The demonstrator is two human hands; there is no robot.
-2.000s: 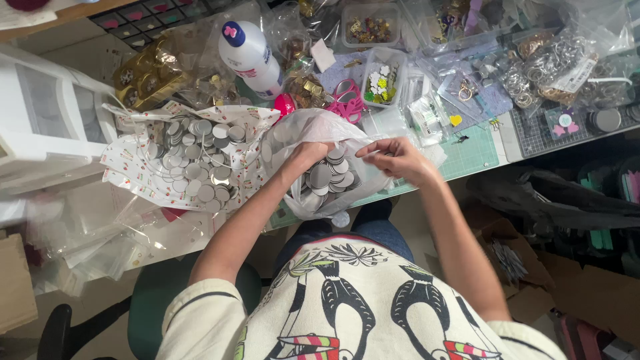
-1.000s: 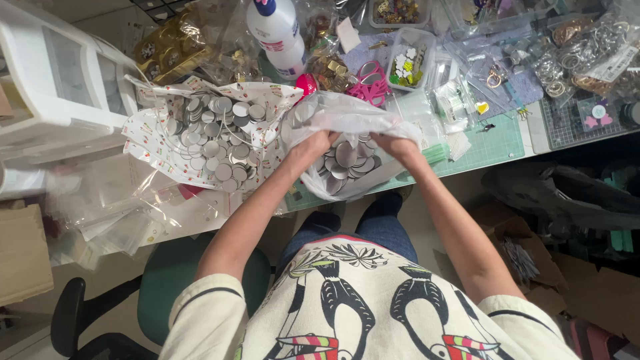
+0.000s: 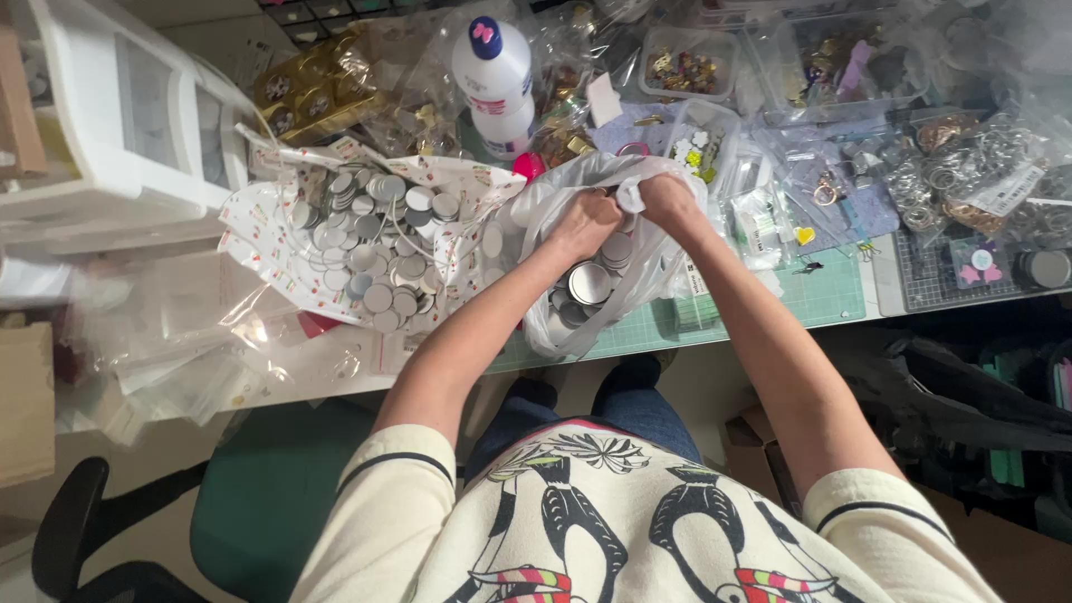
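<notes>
My left hand [image 3: 590, 219] is at the upper middle of a thin white plastic bag [image 3: 548, 180], its fingers bent at gathered plastic; whether they grip it is unclear. Close beside it, my right hand [image 3: 667, 199] is closed on a twisted white part of the same bag. Round silver metal discs [image 3: 590, 283] lie inside the bag below my hands. To the left, more round discs [image 3: 378, 297] are heaped on a printed white bag [image 3: 268, 243] with small red figures. The fingertips of both hands are partly hidden by the plastic.
A white bottle with a blue cap [image 3: 494, 84] stands behind the bags. Plastic tubs of small charms [image 3: 688, 74] and bags of metal rings [image 3: 942, 172] crowd the back and right. A green cutting mat [image 3: 825, 289] lies underneath; a white drawer unit [image 3: 109, 109] is at left.
My hands have come close together over the white bag, where one second ago they were apart at its rim. The bag's mouth is now drawn in and partly covers the discs.
</notes>
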